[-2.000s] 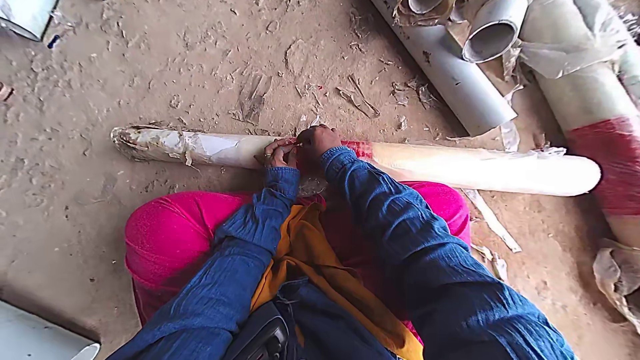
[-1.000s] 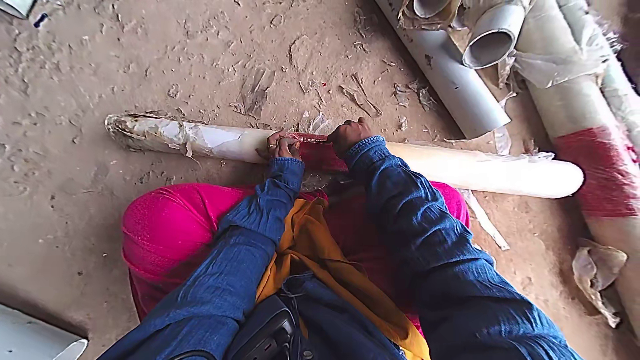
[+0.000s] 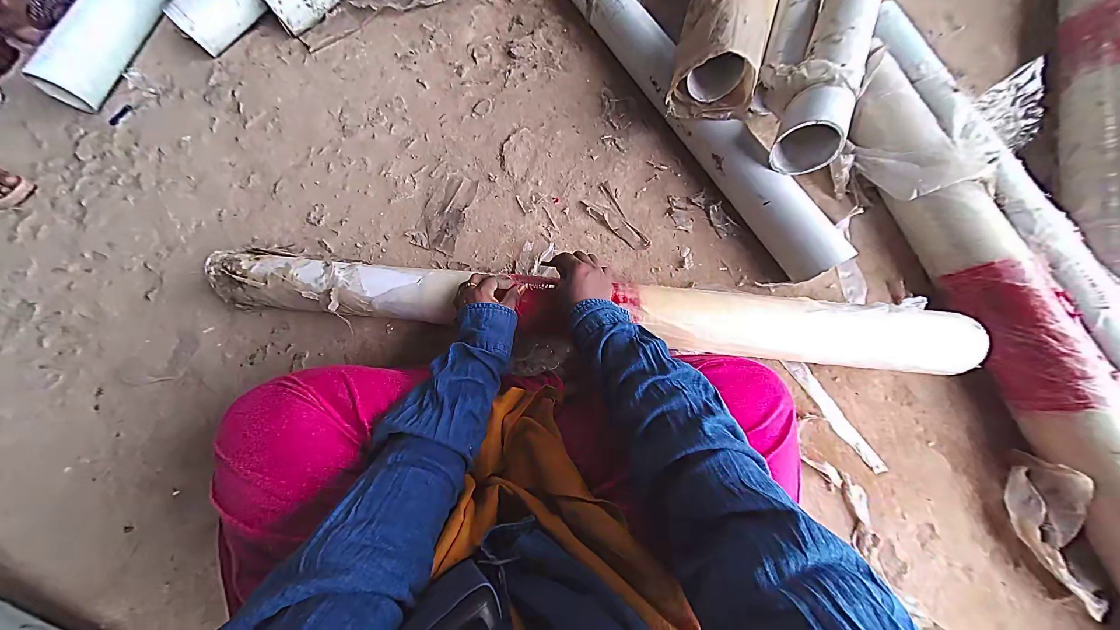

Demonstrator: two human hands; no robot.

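Note:
A long roll in pale plastic wrap lies crosswise on the ground before my knees, its left end dirty and torn. Around its middle is a red printed band. My left hand rests on the roll at the band's left edge, fingers bent over the wrap. On the band's right part is my right hand, its fingers curled and a small dark tip showing at their left side; what that is cannot be told. Whether either hand pinches the film is too small to see.
Grey pipes or tubes lie at the upper right, some wrapped in brown or clear film. A larger wrapped roll with a red band runs down the right side. Pale tubes lie at the upper left, near another person's foot. Plastic scraps litter the ground.
Two seconds ago my hands were close together at the band's left part; my right hand then moved right along the roll and is now slightly nearer my left again.

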